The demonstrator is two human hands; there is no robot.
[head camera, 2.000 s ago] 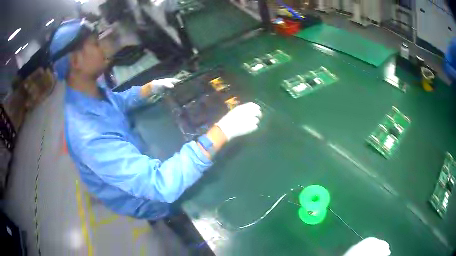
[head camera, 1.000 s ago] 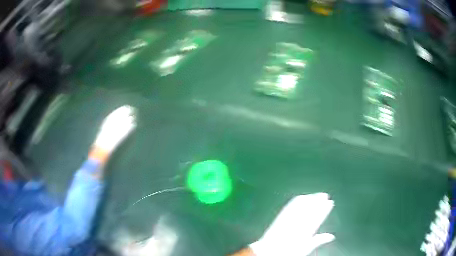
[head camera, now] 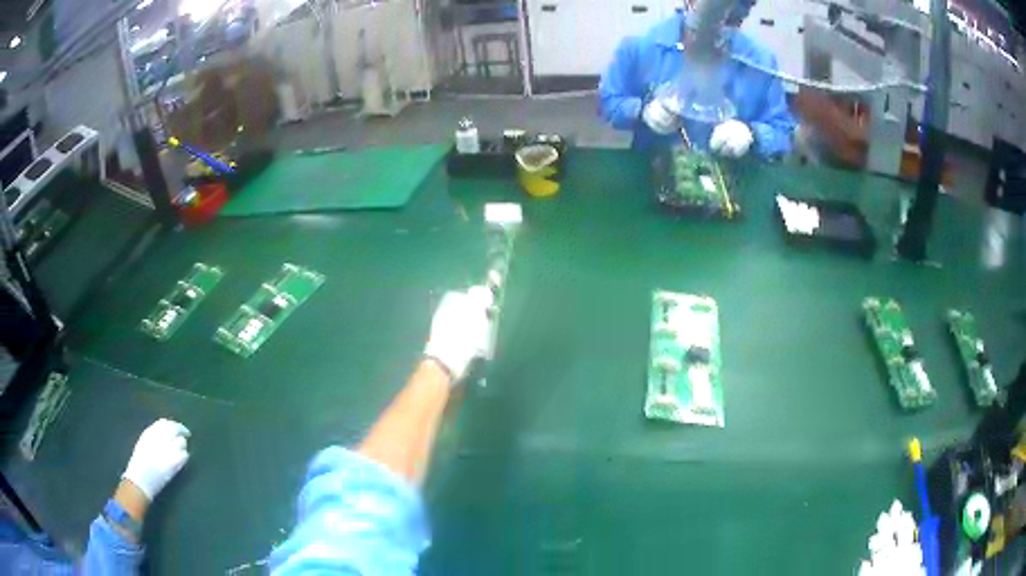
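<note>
My left hand (head camera: pixel 459 332), in a white glove, reaches forward from the bottom and grips the long left side of a circuit board (head camera: pixel 497 264). The board looks narrow, as if tilted up on edge. Its far end shows past my hand; the fingertips are partly hidden. My right hand is not in view. Another circuit board (head camera: pixel 685 358) lies flat on the green bench to the right of my hand.
Boards lie at left (head camera: pixel 270 309) and right (head camera: pixel 898 352). White connectors (head camera: pixel 894 546), a blue stick tool (head camera: pixel 925 506) and a dark stand are lower right. A neighbour's gloved hand (head camera: pixel 155 456) is lower left. Across the bench, a person holds a board tray (head camera: pixel 695 186).
The view has swung right. My left hand, open over the bench a second ago, has reached forward and taken hold of a board. The green spool has left the view.
</note>
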